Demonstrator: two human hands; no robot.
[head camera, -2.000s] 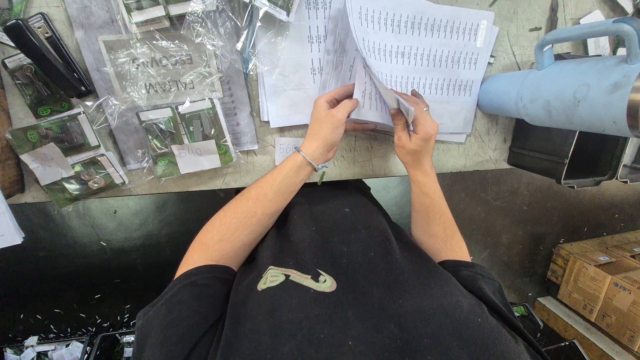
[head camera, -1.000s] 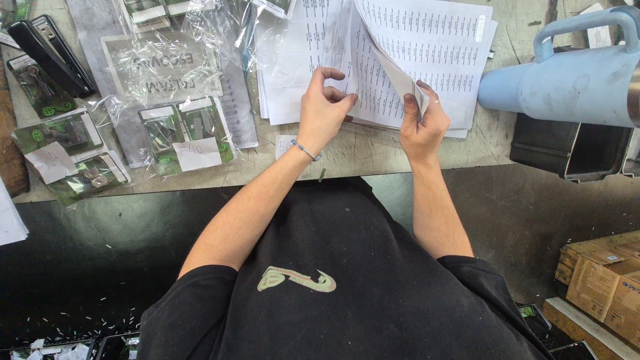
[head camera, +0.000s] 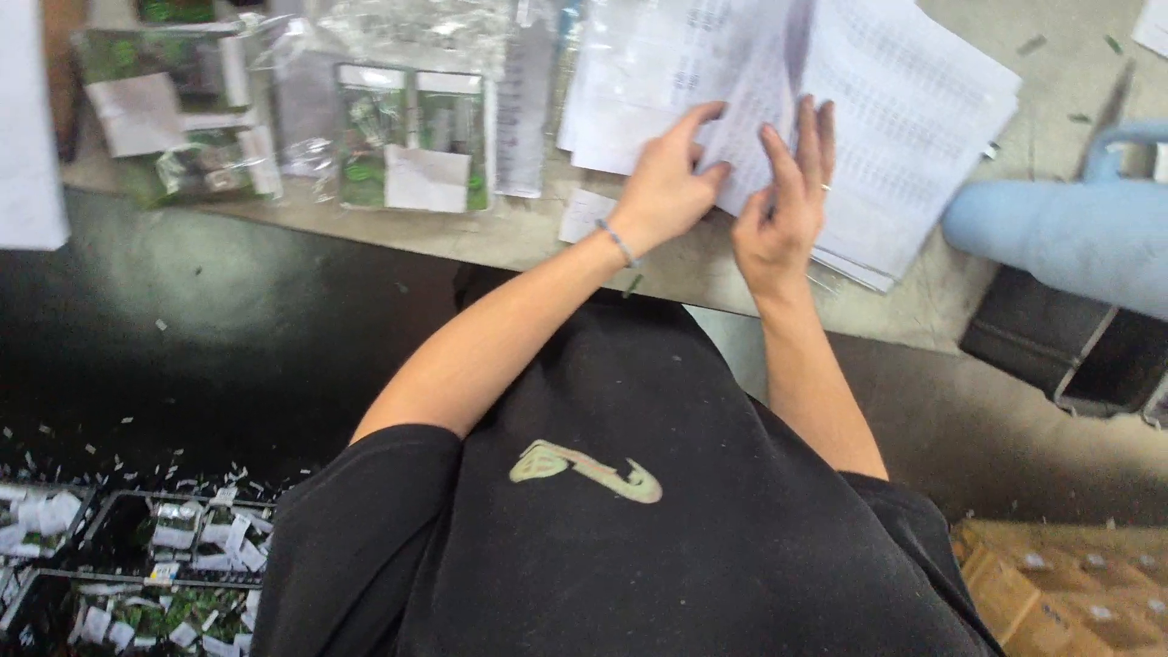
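Note:
Several printed paper sheets (head camera: 912, 137) lie in a loose stack on the worktable, with one sheet (head camera: 753, 100) raised and curved near the middle. My left hand (head camera: 671, 178) is at the lower left of that raised sheet, thumb and forefinger at its edge; whether they pinch it is blurred. My right hand (head camera: 789, 196) rests against the sheets just to the right, fingers extended and a ring on one finger. A small paper slip (head camera: 587, 216) lies on the table below my left wrist. The print is too blurred to read.
Clear plastic bags (head camera: 415, 137) with green-backed cards lie at the left, one pack (head camera: 173, 109) farther left. A light blue tumbler (head camera: 1049, 228) lies at the right above black plastic bins (head camera: 1040, 328). Cardboard boxes (head camera: 1049, 584) and black crates (head camera: 119, 579) stand below the table edge (head camera: 365, 242).
The view has shifted and tilted. My right hand's fingers, earlier curled at the lifted sheets' edge, are now straighter against the paper. The raised sheet now curves toward the left.

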